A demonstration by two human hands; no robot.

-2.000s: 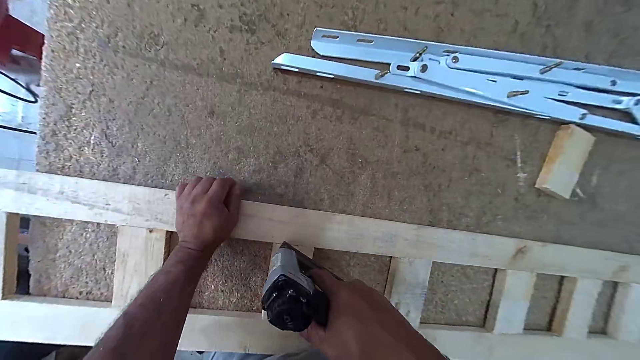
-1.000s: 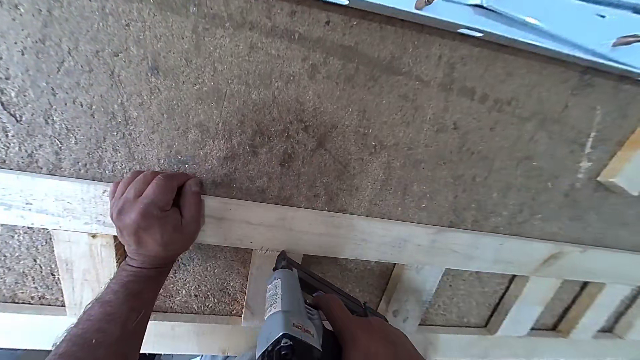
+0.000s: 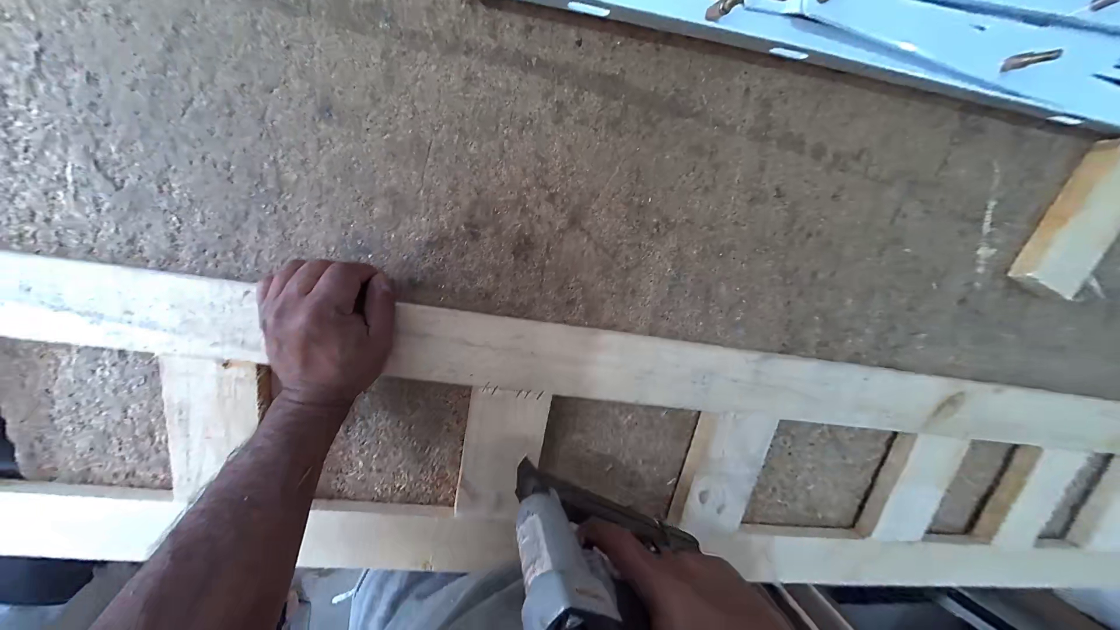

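Note:
My left hand [image 3: 325,337] grips the upper rail [image 3: 560,354] of a wooden frame, its fingers curled over the far edge. My right hand [image 3: 674,577] is closed round the handle of a nail gun [image 3: 569,551], partly cut off by the bottom of the view. The gun's nose lies over the lower part of a short wooden crosspiece [image 3: 503,451]. Small marks show where that crosspiece meets the upper rail. The lower rail [image 3: 394,535] runs along the near side, and several other crosspieces join the two rails.
The frame lies on a rough particle-board surface [image 3: 560,192]. Light-coloured metal brackets with slots and bolts [image 3: 875,52] lie at the upper right. A loose wooden block [image 3: 1072,223] rests near the right edge. Grey cloth [image 3: 429,599] shows below the lower rail.
The nail gun in my right hand has moved from the top of the crosspiece down towards the lower rail. My left hand stays on the upper rail. The view has moved closer since the earliest frame.

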